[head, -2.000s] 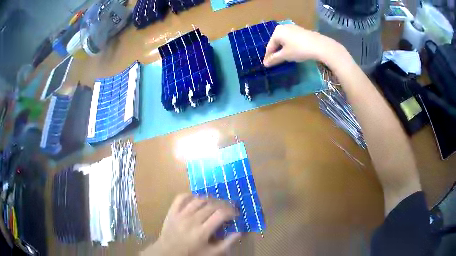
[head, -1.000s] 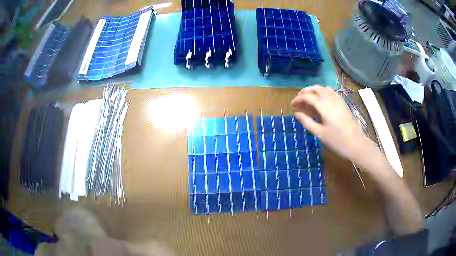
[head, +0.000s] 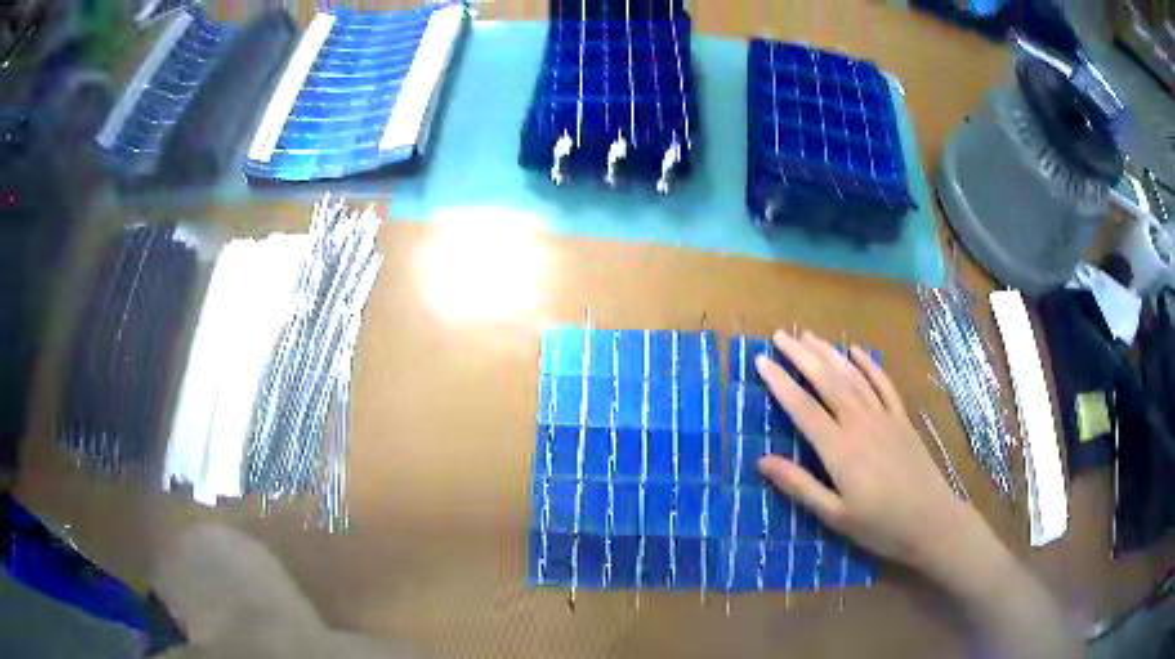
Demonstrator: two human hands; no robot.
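Observation:
Two blue cell strings lie side by side on the brown tabletop, with a narrow gap between them and thin ribbon ends poking out. The left cell string (head: 628, 451) is uncovered. My right hand (head: 857, 451) lies palm down with spread fingers on the right cell string (head: 760, 547) and covers much of it. My left hand (head: 238, 599) is blurred at the lower left, away from the cells; its fingers cannot be made out.
A busbar ribbon bundle (head: 309, 367), white strips (head: 232, 361) and a dark strip stack (head: 129, 348) lie left. Stacked cell strings (head: 612, 97) stand on the green mat (head: 483, 180). A right ribbon pile (head: 966, 393), long white strip (head: 1031, 418) and grey round machine (head: 1031, 193) are right.
A second cell string has come down beside the first. My right hand has moved from the back stack onto it. My left hand has left the first string for the lower left. The view has shifted.

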